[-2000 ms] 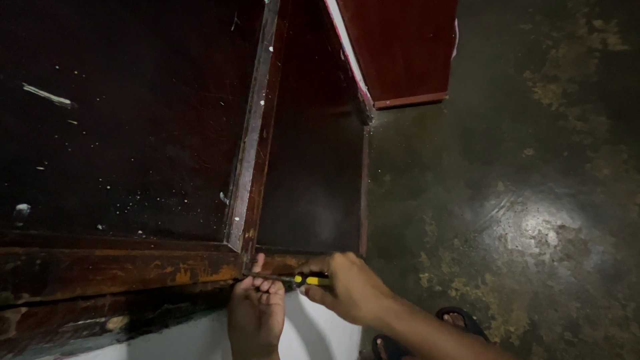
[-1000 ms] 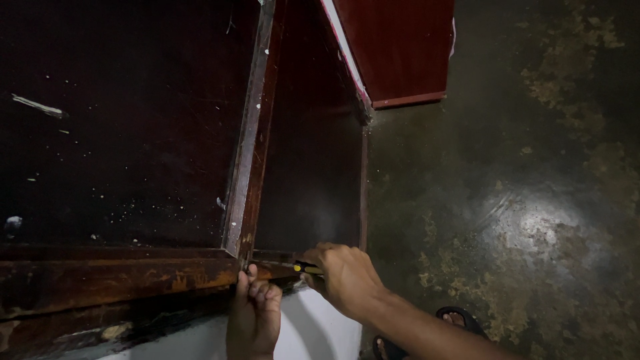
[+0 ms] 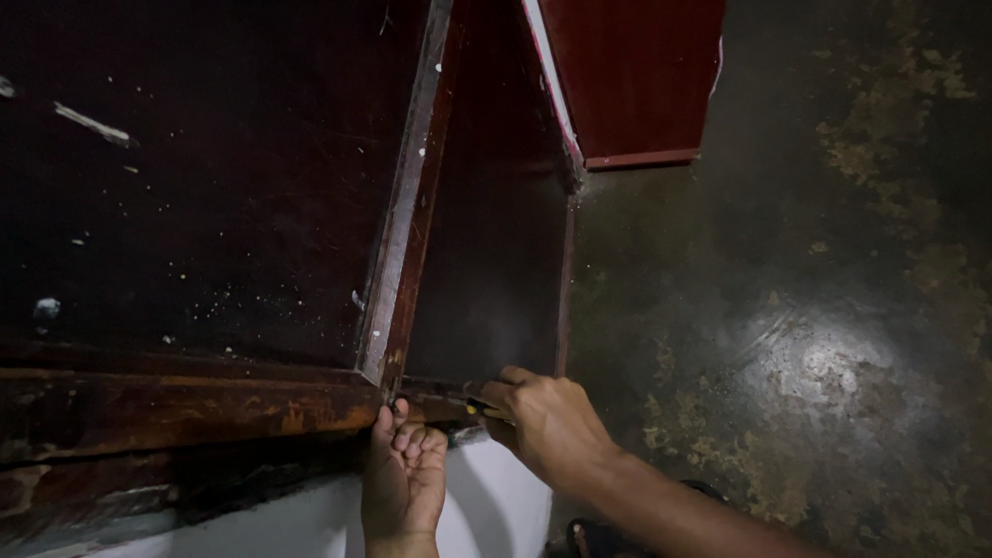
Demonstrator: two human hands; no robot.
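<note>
My left hand (image 3: 407, 457) is palm up at the lower middle, its thumb and forefinger pinching a small dark piece (image 3: 394, 406) at the corner where the wooden frame's edges meet. To its right my right hand (image 3: 539, 415) is closed around a yellow-and-black handled tool (image 3: 480, 407), mostly hidden by the fingers; its kind cannot be told. Both hands are at the near edge of a dark wooden cabinet or furniture piece, beside its worn wooden rail (image 3: 232, 411). A raised wooden strip (image 3: 403, 225) runs away from the left hand between two dark panels.
A dark red panel (image 3: 635, 77) stands at the upper right. A white wall (image 3: 480, 496) lies below the rail. The worn, stained floor (image 3: 814, 232) fills the right side. Dark footwear (image 3: 589, 539) shows at the bottom. Pale paint specks mark the left panel (image 3: 232, 194).
The yellow-and-black handle showed more two seconds ago; my right hand now covers most of it. My left thumb and forefinger have come together at the frame's corner.
</note>
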